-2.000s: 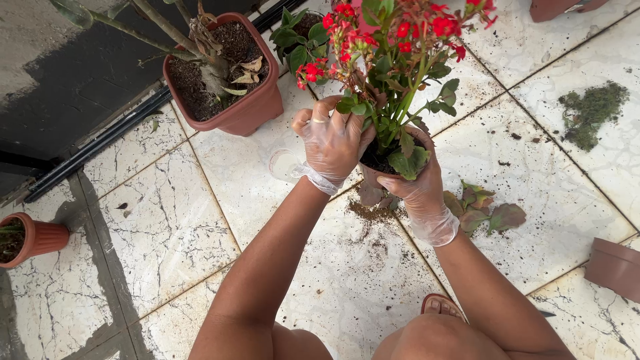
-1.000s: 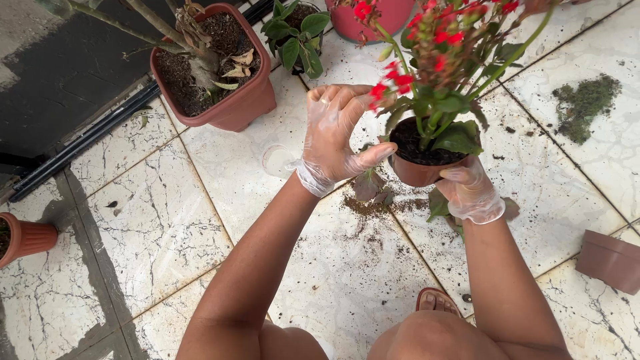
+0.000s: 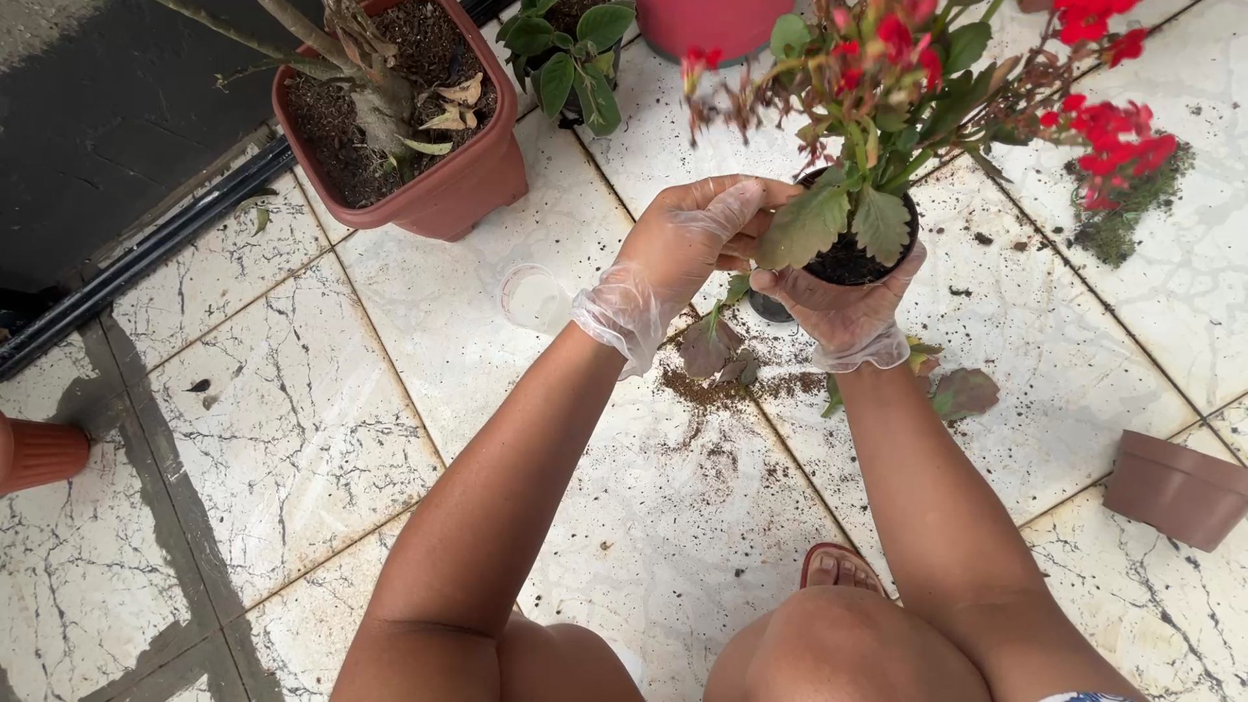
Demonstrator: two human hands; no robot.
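A red-flowered potted plant point(image 3: 863, 146) with broad scalloped leaves is held above the tiled floor, upper right of centre. My right hand point(image 3: 843, 297), in a clear plastic glove, supports its small round pot point(image 3: 913, 229) from below. Dark soil shows inside the rim. My left hand point(image 3: 717, 224), gloved too, reaches the pot's left side, its fingertips at a large green leaf point(image 3: 807, 226); part of the fingers is hidden behind that leaf, so whether they pinch it is unclear. Fallen leaves point(image 3: 710, 343) and spilled soil point(image 3: 707, 390) lie on the floor below the hands.
A square terracotta-coloured planter point(image 3: 468, 185) holds a thick-stemmed plant at upper left. Beside it are a small leafy plant point(image 3: 585, 58) and a red pot point(image 3: 712, 24). A clear round container point(image 3: 534, 297) stands left of my hands. An empty brown pot point(image 3: 1180, 487) lies right; green moss-like material point(image 3: 1121, 214) lies beyond.
One second ago my left hand was spread open beside the pot; now its fingers are at a leaf. The flowering plant stays on my right hand, its stems and leaves turned differently.
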